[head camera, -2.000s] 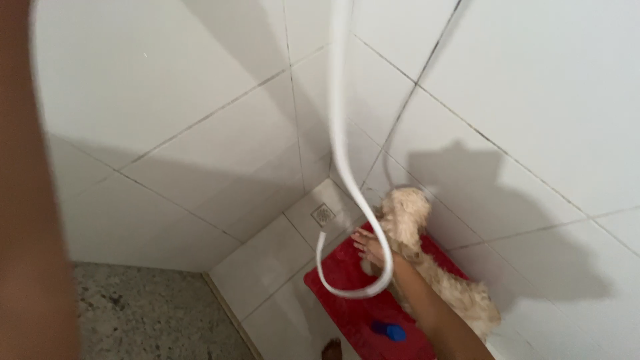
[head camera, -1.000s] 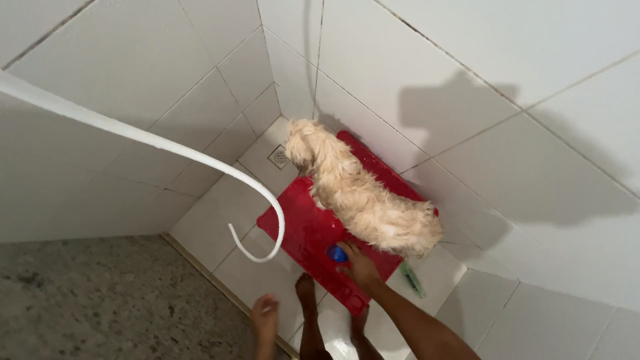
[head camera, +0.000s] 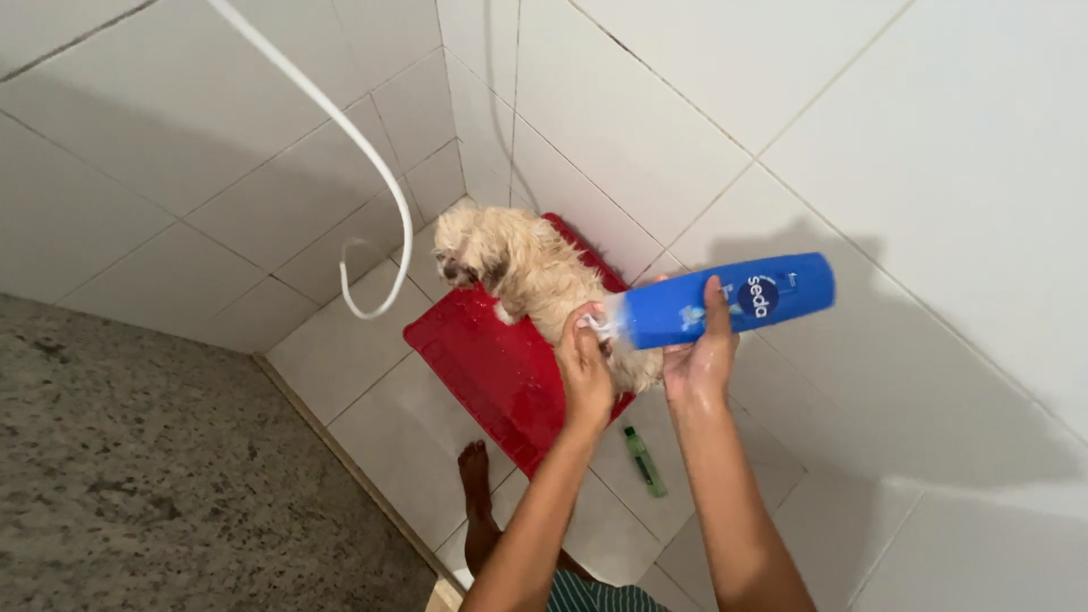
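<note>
A blue Seda bottle (head camera: 769, 297) lies tilted nearly flat in my right hand (head camera: 705, 353), thumb across its front. Its whitish cap end points left, toward my left hand (head camera: 588, 361), whose raised fingers are at the cap; white stuff shows by the fingertips, and I cannot tell whether it is product or part of the cap. Beyond the hands a wet, cream-coloured dog (head camera: 544, 259) stands on a red plastic mat or tray (head camera: 501, 365), its head to the left. The bottle and hands hide part of its hindquarters.
A white hose (head camera: 374, 161) hangs in front, its end curled. On the tiled floor (head camera: 374, 399) lies a green bottle (head camera: 644, 463) near the red plastic. Tiled walls meet behind the dog. A speckled stone surface (head camera: 170, 476) fills the lower left. A bare foot (head camera: 474, 467) rests on the tiles.
The blue object low on the red plastic a second ago is now up in my right hand as the bottle. My left hand has come up to its cap. The dog's head has turned to the left.
</note>
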